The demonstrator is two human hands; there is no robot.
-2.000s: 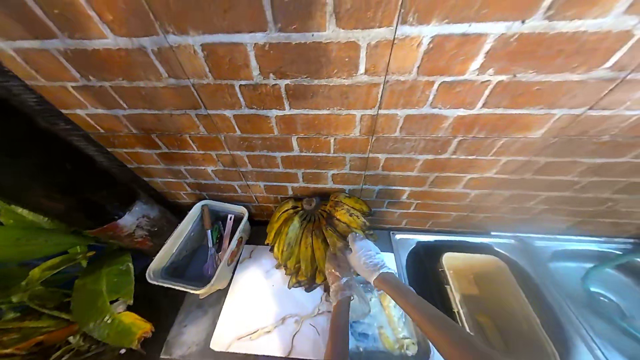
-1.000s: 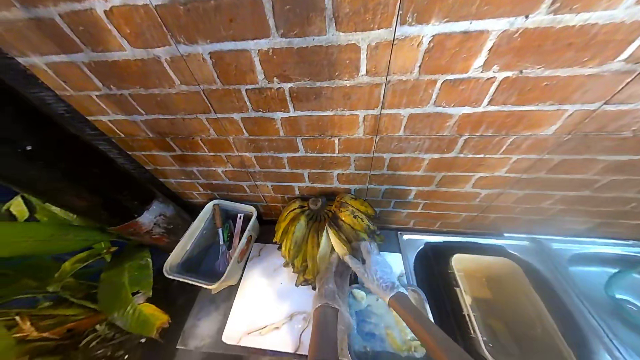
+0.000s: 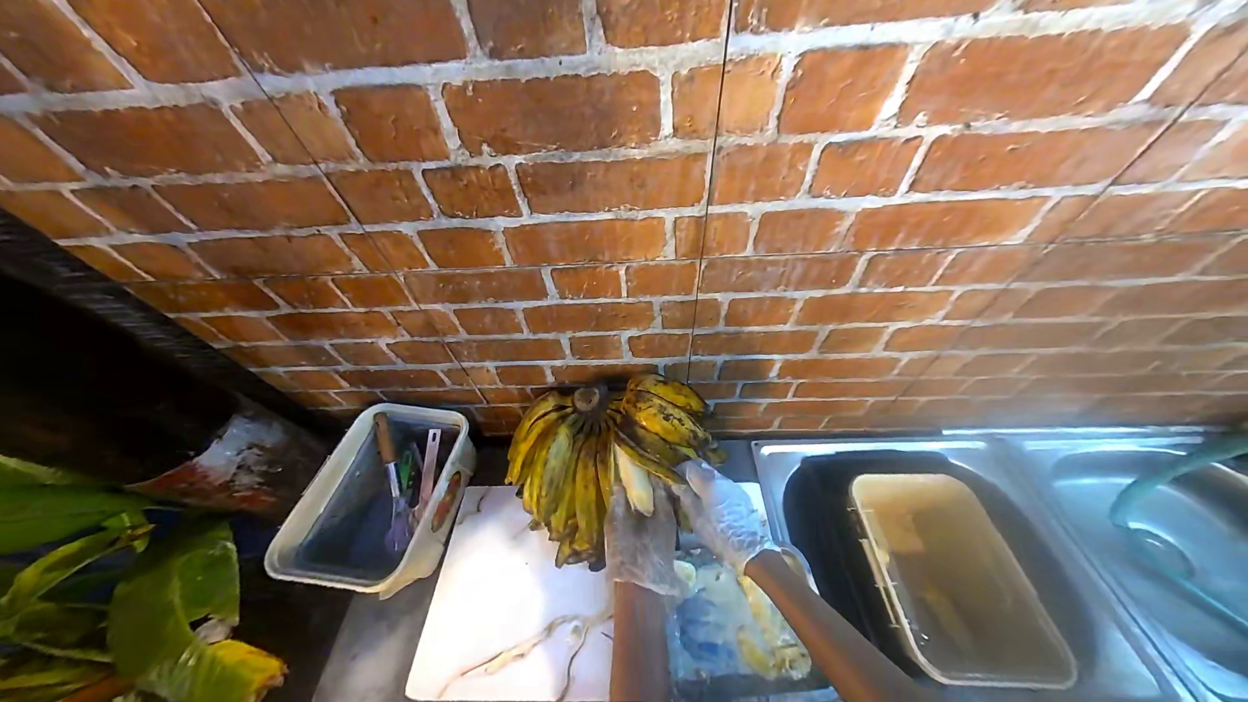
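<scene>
A large bunch of ripe yellow bananas (image 3: 575, 468), its cut stem upward, rests on a white marble-patterned board (image 3: 517, 604) against the brick wall. One banana on its right side shows pale peeled flesh (image 3: 634, 483). Both hands wear clear plastic gloves. My left hand (image 3: 641, 536) is at the lower end of that pale banana; its fingers are partly hidden. My right hand (image 3: 721, 512) touches the bunch's right side, fingers bent, its hold unclear. Below the hands lies a clear container (image 3: 731, 634) with pale pieces and bluish content.
A plastic tub (image 3: 292, 536) with a brown-handled tool and other utensils stands at left, beside broad green leaves (image 3: 175, 604). At right, a steel sink (image 3: 985, 450) holds a dark basin and a beige tray (image 3: 965, 585) of cloudy water. A green hose (image 3: 1136, 487) hangs in the second basin.
Pale flesh shows among the bananas now and one second ago, but not plainly two seconds ago. My left hand has moved up against the bunch since two seconds ago.
</scene>
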